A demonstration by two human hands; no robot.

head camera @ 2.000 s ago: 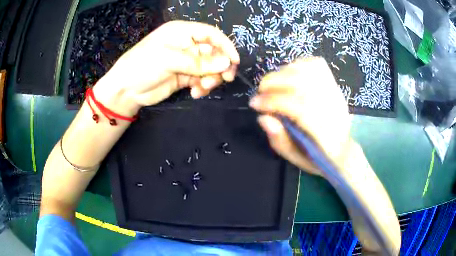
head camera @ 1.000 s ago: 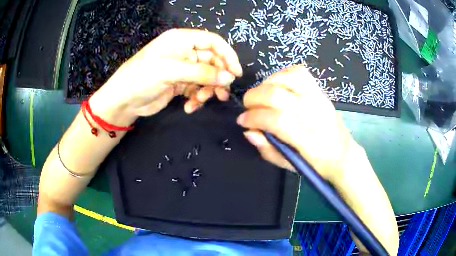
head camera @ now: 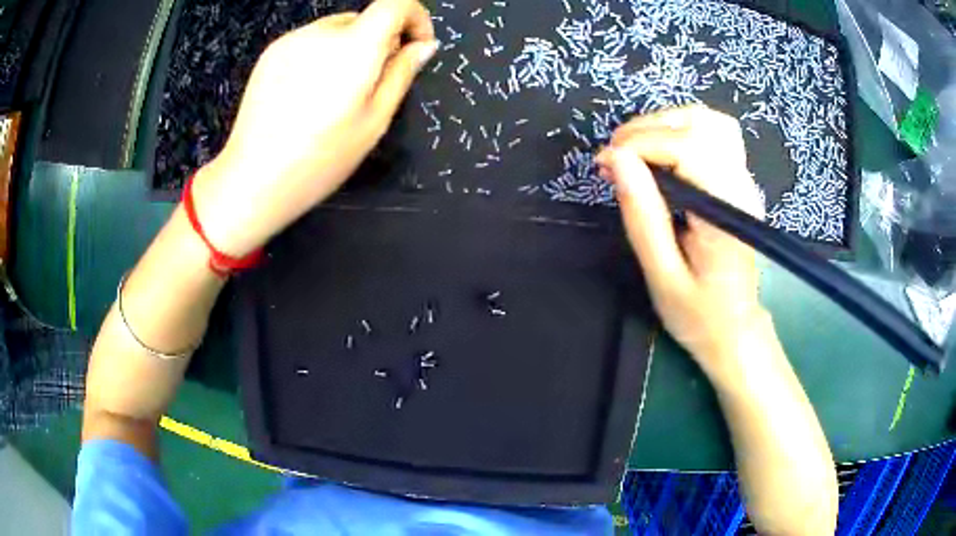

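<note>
My right hand holds a long dark tool, its rear end reaching past the hand to the right. Its tip end is at the silver pins in the long black tray. My left hand is over the left middle of that tray, thumb and forefinger close together; whether they hold a piece cannot be told. Black pieces lie heaped at the tray's left end. Several small part-black, part-silver pieces lie scattered in the near tray.
Flat black panels lie at the far left. Crumpled clear bags with a white label and green patch lie at the right. The green bench top has yellow lines. Blue ribbed material shows below the near right edge.
My hands have moved apart. My left hand has gone away from me over the tray. My right hand has moved right to the silver pins, and the tool's rear end has swung up and right.
</note>
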